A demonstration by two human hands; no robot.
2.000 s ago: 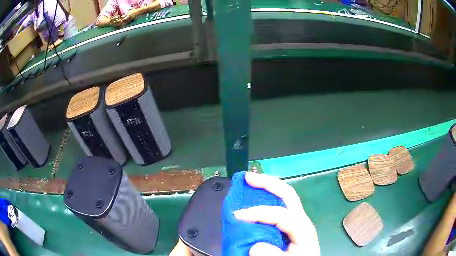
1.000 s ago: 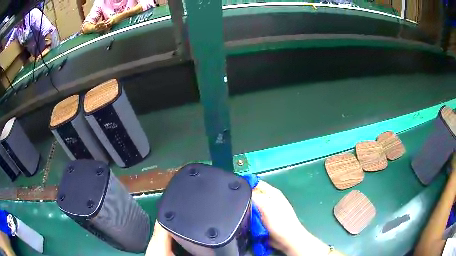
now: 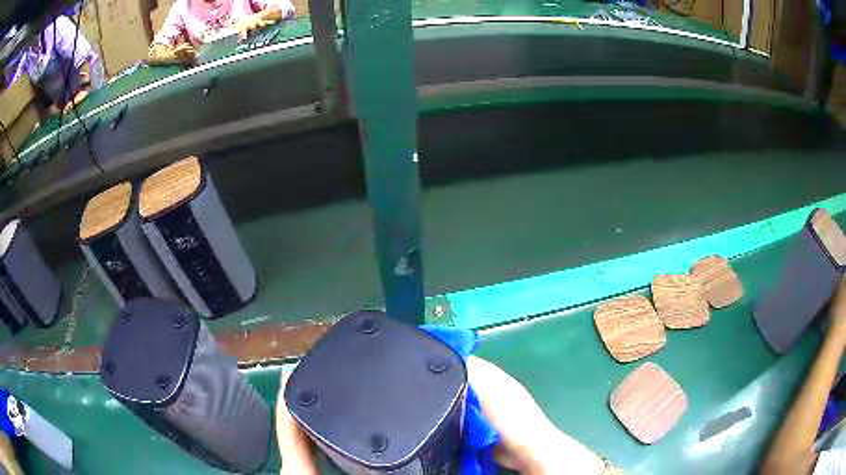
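A dark speaker (image 3: 376,391) stands black end up at the bottom middle, with four small dots near its corners. My left hand (image 3: 295,436) holds its left side; most of the hand is hidden behind the speaker or cut off by the lower edge. My right hand (image 3: 519,417) presses a bright blue cloth (image 3: 478,422) against the speaker's right side. Part of the cloth shows behind the top right corner. The right fingertips are hidden by the speaker and cloth.
Another speaker (image 3: 153,357) stands black end up to the left. Wood-topped speakers (image 3: 199,241) stand beyond the scuffed edge strip. A green upright (image 3: 385,167) rises ahead. Several wood-grain plates (image 3: 649,402) lie right, near a neighbour's arm (image 3: 807,408) and speaker. People sit across the line.
The cloth has gone from over the black end to the speaker's right side, and my right hand with it. Since one second ago, more cloth shows behind the top right corner. The view has shifted slightly.
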